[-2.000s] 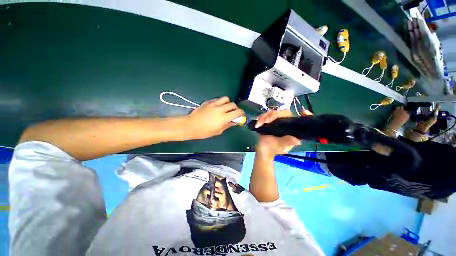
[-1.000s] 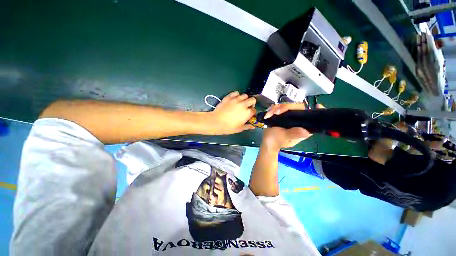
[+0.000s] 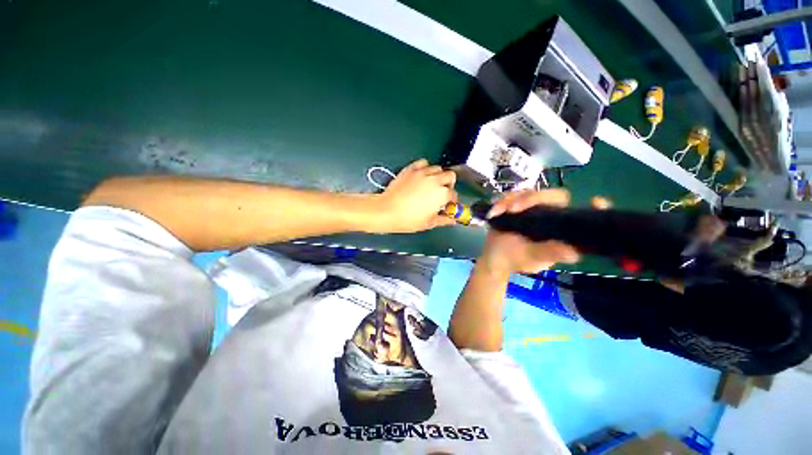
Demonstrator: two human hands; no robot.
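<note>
My left hand [image 3: 417, 197] holds a small yellow-and-white device [image 3: 458, 211] near the bench's front edge. A white cord loop [image 3: 380, 176] trails from behind that hand. My right hand [image 3: 525, 235] grips a thick black electric screwdriver [image 3: 596, 238] with a red switch. The driver lies roughly level, its front end at the device; whether the bit touches it cannot be told. The driver's rear part is blurred. The silver-grey screw feeder [image 3: 559, 111] stands just beyond my right hand, its top open.
The green bench [image 3: 223, 89] has a white strip [image 3: 418, 34] along it. Several yellow devices [image 3: 654, 105] with white cords lie right of the feeder. A person in black [image 3: 686, 320] works at the right. Blue floor [image 3: 570, 373] shows below.
Over two seconds, the feeder and devices have shifted right in view. Since the last earlier frame, the right hand and driver have moved slightly right and down, exposing more of the device.
</note>
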